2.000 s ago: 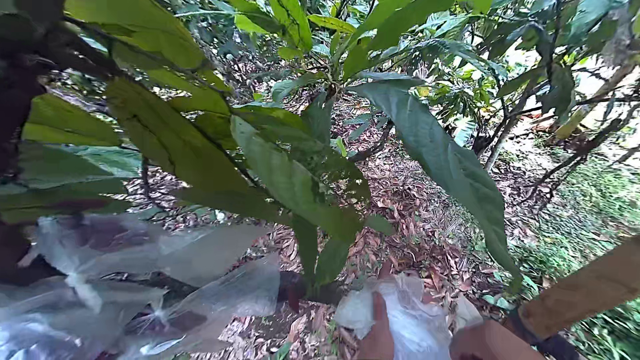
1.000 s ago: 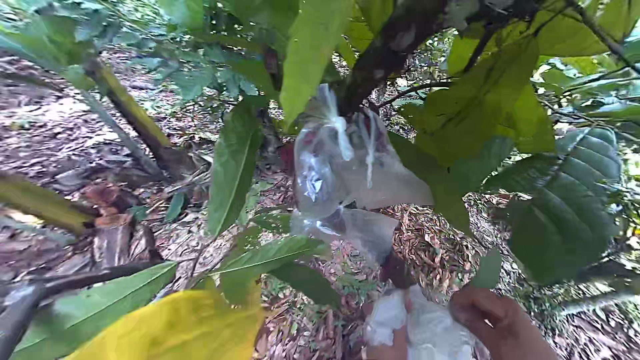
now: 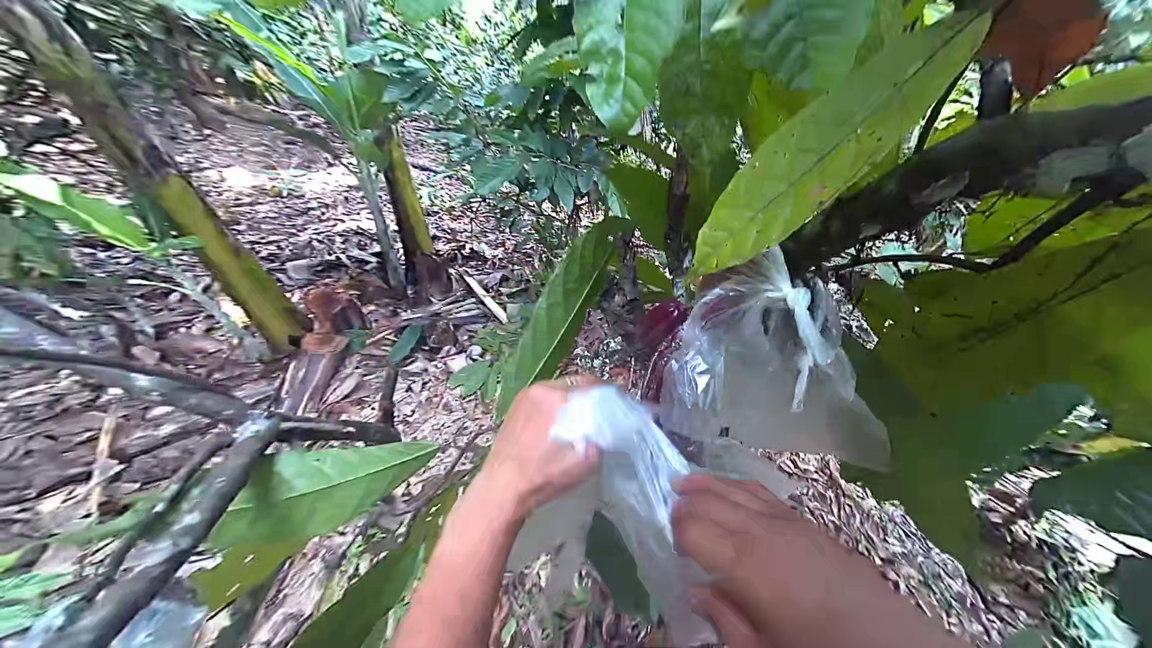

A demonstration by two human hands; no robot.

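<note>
A clear plastic bag (image 3: 630, 468) is stretched between my two hands at the lower middle. My left hand (image 3: 544, 441) grips its bunched upper part, and my right hand (image 3: 747, 531) holds its right side lower down. Just above and to the right, a knotted clear plastic bag (image 3: 765, 360) hangs under a thick branch, close to my hands. Dark red cacao pods (image 3: 660, 326) show beside and partly behind that hanging bag. Whether the pods are inside it is hard to tell in places.
A thick branch (image 3: 972, 162) with big leaves crosses the upper right. A grey bare branch (image 3: 180, 387) reaches in from the left. A long green leaf (image 3: 562, 310) hangs just above my left hand. Behind stand a yellow-green stem (image 3: 234, 261) and a cut stump (image 3: 328, 324) on leaf litter.
The view has swung. My hands and the bag have come up from the bottom edge, nearer the hanging knotted bag; my left hand now shows clearly.
</note>
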